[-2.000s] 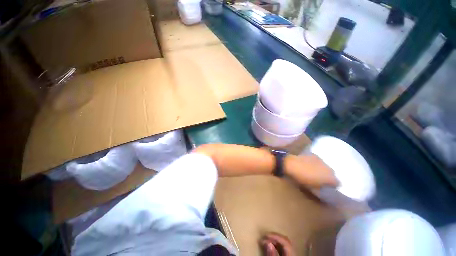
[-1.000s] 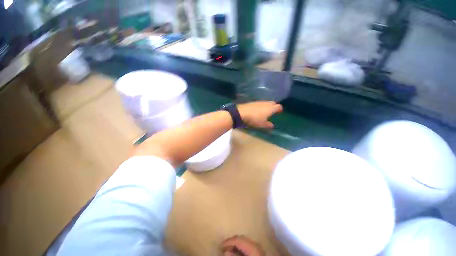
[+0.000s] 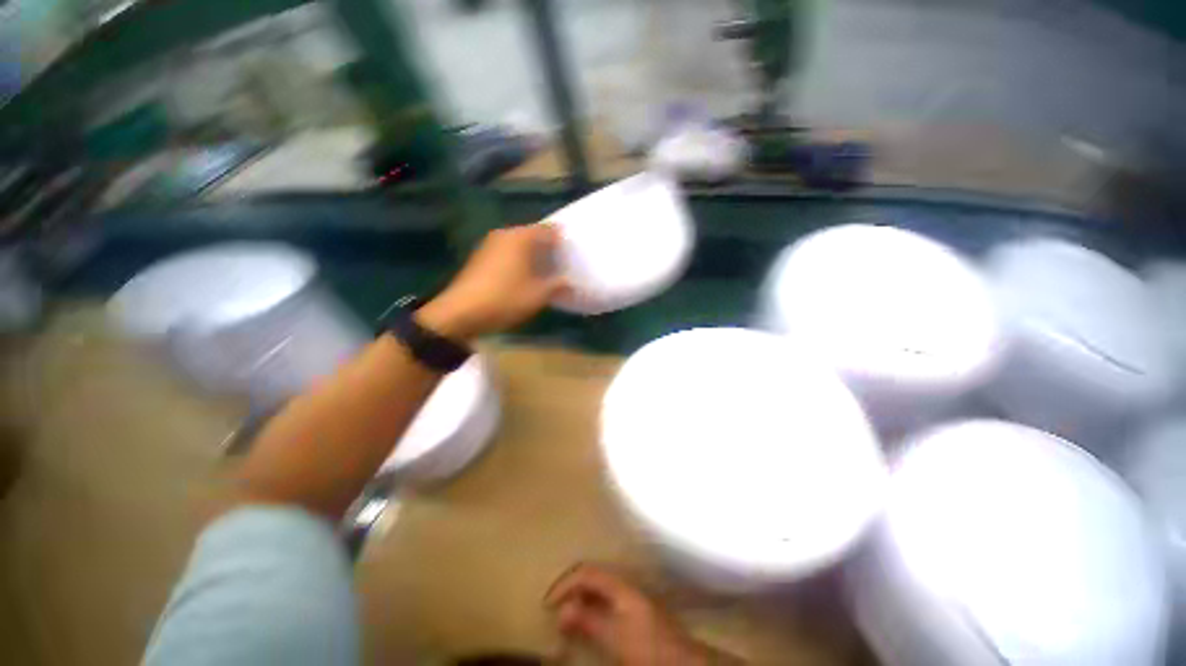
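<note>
My left hand point(image 3: 518, 276), with a dark band on the wrist, reaches out and grips the left rim of a pale bowl point(image 3: 627, 242), held tilted over the green bench. Blur hides whether this bowl is white or clear. My right hand point(image 3: 609, 612) is low at the bottom middle, empty, its fingers loosely curled and a little apart. A white bowl point(image 3: 450, 423) sits on the tan cardboard point(image 3: 520, 520) beyond my left forearm, partly hidden by it. Large white domed bowls point(image 3: 741, 455) stand grouped at the right.
A blurred stack of white bowls point(image 3: 247, 312) stands at the left. The bench's green edge and green metal posts point(image 3: 559, 98) run across the back. A pale shelf behind holds a whitish bundle point(image 3: 700, 151) and other blurred items.
My left hand was empty and reaching; it now grips the pale bowl. The view has swung right, so the stack and white bowl sit further left and more domed bowls show.
</note>
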